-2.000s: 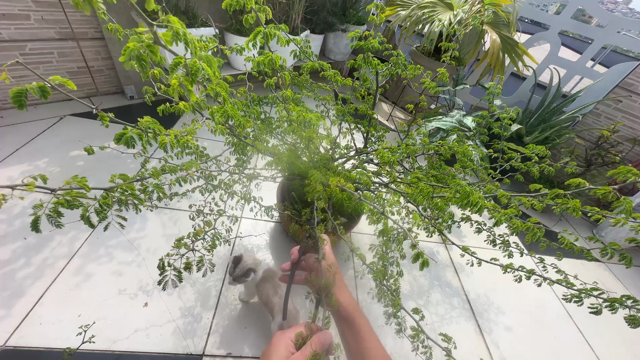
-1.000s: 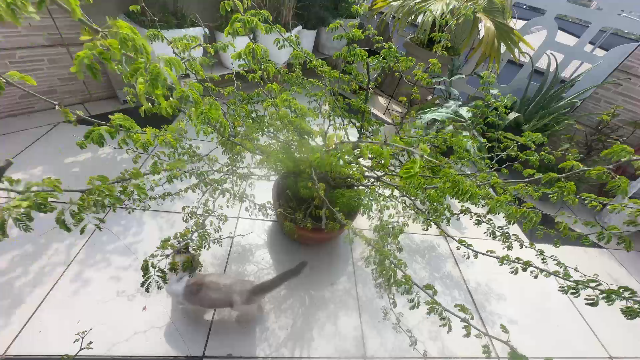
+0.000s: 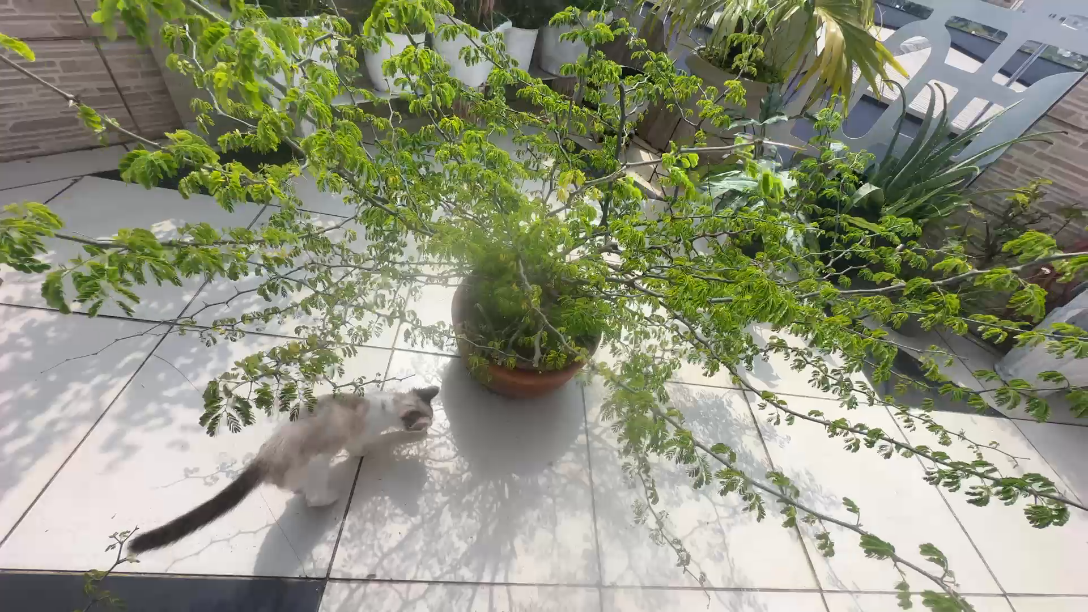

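Neither of my hands is in view. A leafy shrub with thin, spreading branches (image 3: 544, 221) grows from a round terracotta pot (image 3: 527, 381) on the tiled floor. Its small leaflets hide much of the pot's top. Just left of the pot, a pale cat (image 3: 319, 438) with a dark tail stands with its head turned toward the pot and a front leg stretched out. A long low branch (image 3: 765, 489) droops toward the lower right.
White plant pots (image 3: 472, 55) line the back. A palm-like plant (image 3: 837, 42) and an aloe-like plant (image 3: 922, 161) stand at the right, beside a grey cut-out panel (image 3: 977, 85). A brick-patterned wall (image 3: 59, 76) rises at the left. A small twig (image 3: 115, 557) shows at lower left.
Both hands, seen at the bottom middle two seconds ago with a stem, have left the view. The cat has turned around; one second ago its tail pointed right, and now its head faces right.
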